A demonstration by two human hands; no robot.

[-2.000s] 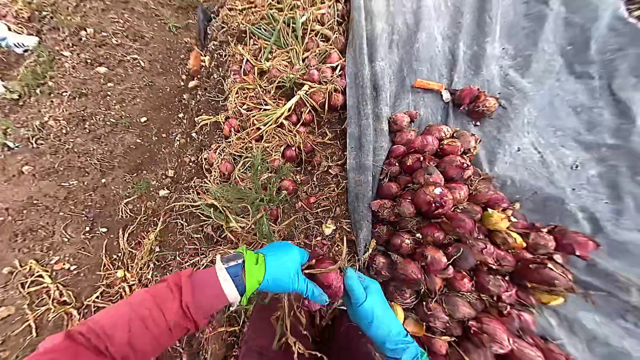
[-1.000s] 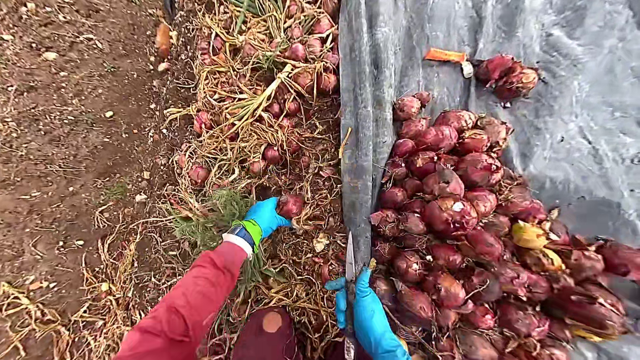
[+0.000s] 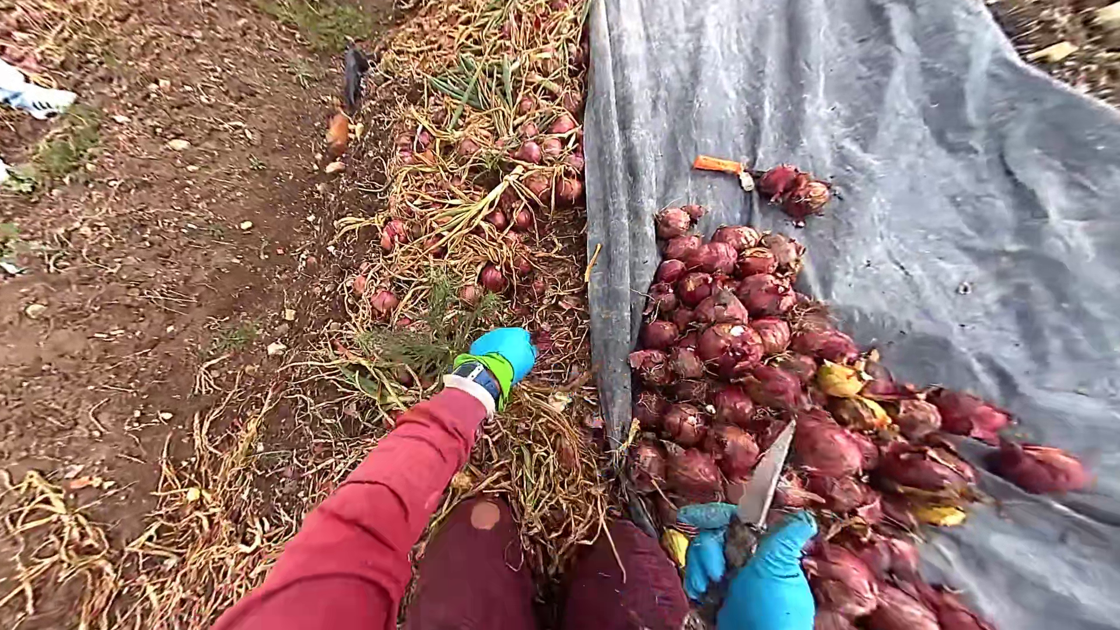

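My left hand [image 3: 503, 350], in a blue glove with a green band and a watch at the wrist, reaches down to the dry onion tops; its fingers are hidden, so any hold cannot be told. My right hand [image 3: 757, 569], also blue-gloved, grips a knife [image 3: 767, 477] whose blade points up and away over the onion heap. Red onions [image 3: 731, 346] lie piled on a grey sheet [image 3: 945, 219]. More red onions [image 3: 493, 278] lie among withered tops [image 3: 455, 197] left of the sheet.
An orange-handled item [image 3: 717, 164] lies beside a few separate onions [image 3: 794, 192] on the sheet. Bare soil [image 3: 175, 262] runs along the left, with a shoe [image 3: 35, 92] at the far left edge. My knees [image 3: 481, 560] are at the bottom.
Two seconds ago both hands were together at an onion. The left hand then held an onion over the row; that onion no longer shows. The right hand with the knife has moved right, over the heap.
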